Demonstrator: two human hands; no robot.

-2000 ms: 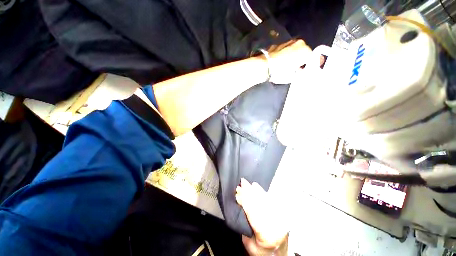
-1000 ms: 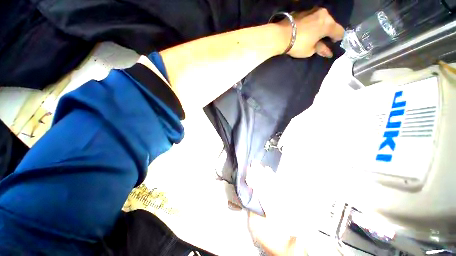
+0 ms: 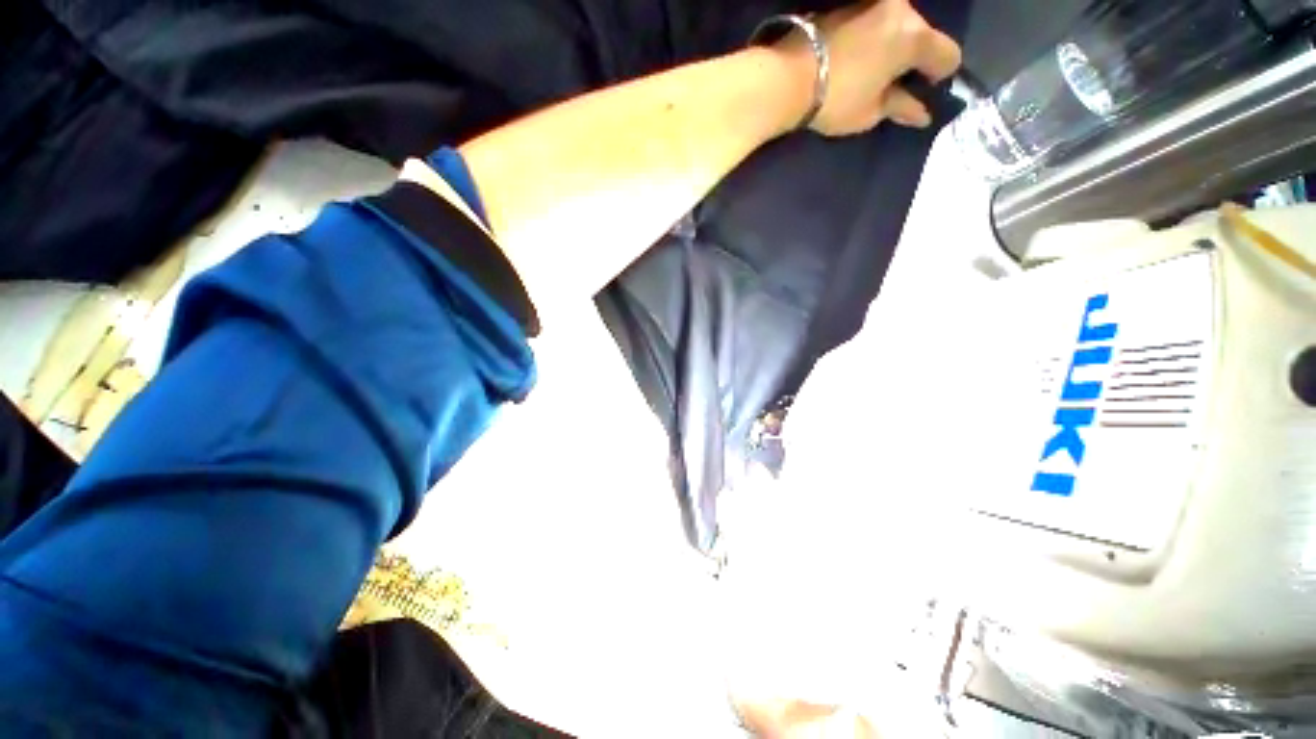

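Note:
Black cloth [image 3: 779, 217] lies beneath my left forearm and runs down to the machine's needle area as greyer folds. My left hand [image 3: 883, 72], with a metal bangle at the wrist, is at the top, its curled fingers pinching the cloth's far edge. The cream sewing machine head [image 3: 1111, 397], with blue JUKI lettering, is on the right. Small metal parts [image 3: 772, 422] show beside the cloth; the needle is lost in glare. My right hand [image 3: 808, 716] is washed out at the bottom edge, mostly hidden, and its grip cannot be seen.
More black cloth [image 3: 347, 87] covers the upper left. The white table [image 3: 577, 462] has a worn edge with ruler marks at the lower left. A steel cylinder [image 3: 1140, 152] and a clear glass [image 3: 1046, 104] stand behind the machine head. Dark cloth shows at the bottom.
The view has shifted, and the phone seen earlier is out of view. My left hand has moved away from the machine head to the cloth's far edge. My right hand has dropped toward the bottom edge.

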